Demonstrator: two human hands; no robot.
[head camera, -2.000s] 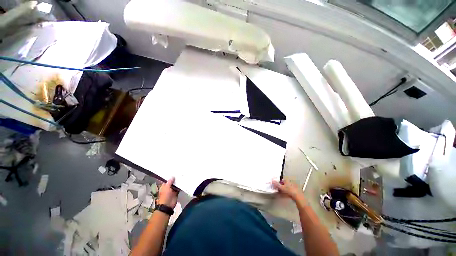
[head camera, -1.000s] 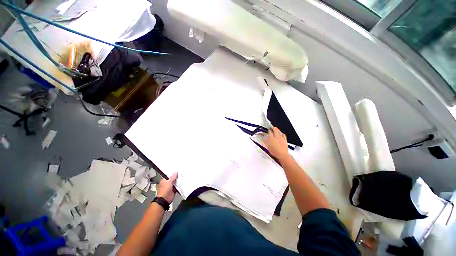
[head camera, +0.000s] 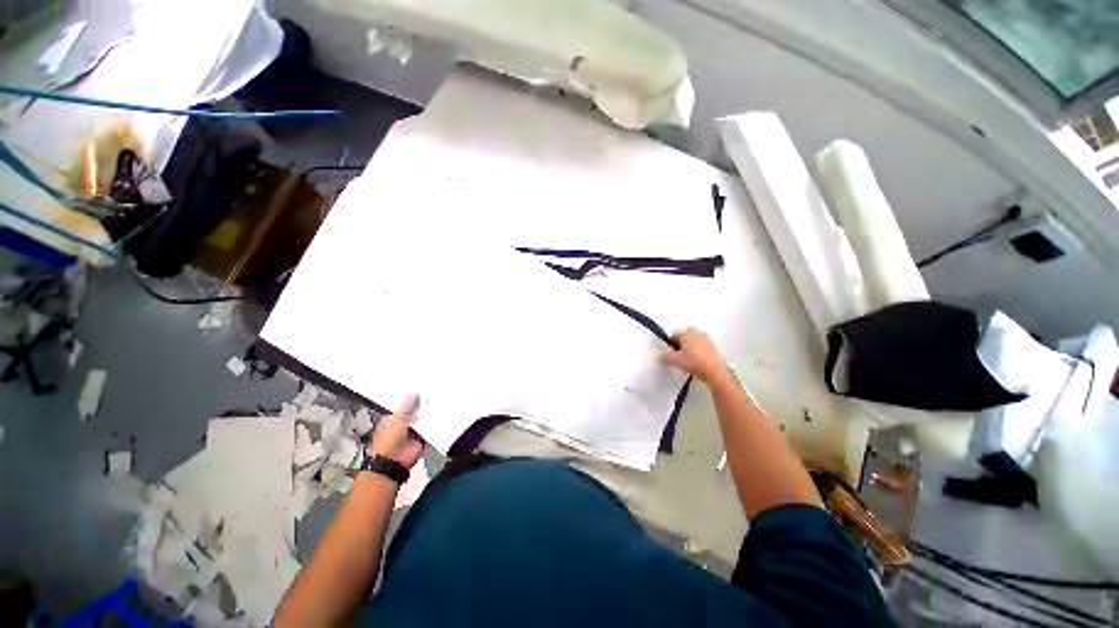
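A large white paper pattern (head camera: 442, 270) lies over black cloth on the table, with black edges showing at its left, front and right sides. My left hand (head camera: 396, 438) holds its front left edge near the curved cutout. My right hand (head camera: 695, 355) is at the pattern's right corner, fingers closed on the edge by a narrow black strip (head camera: 632, 314). More narrow black pieces (head camera: 638, 263) lie across the middle. A small black piece (head camera: 719, 207) lies farther back on the right.
White padded arms (head camera: 798, 221) stand at the right, with a folded black garment piece (head camera: 914, 356) over them. The iron (head camera: 859, 509) is partly hidden by my right arm. Paper offcuts (head camera: 246, 478) cover the floor at left. A long padded board (head camera: 552, 43) is behind.
My right hand has left the pattern's front edge, reached to the middle and moved back to its right corner. The large black triangle no longer shows. My left hand stays at the front left edge.
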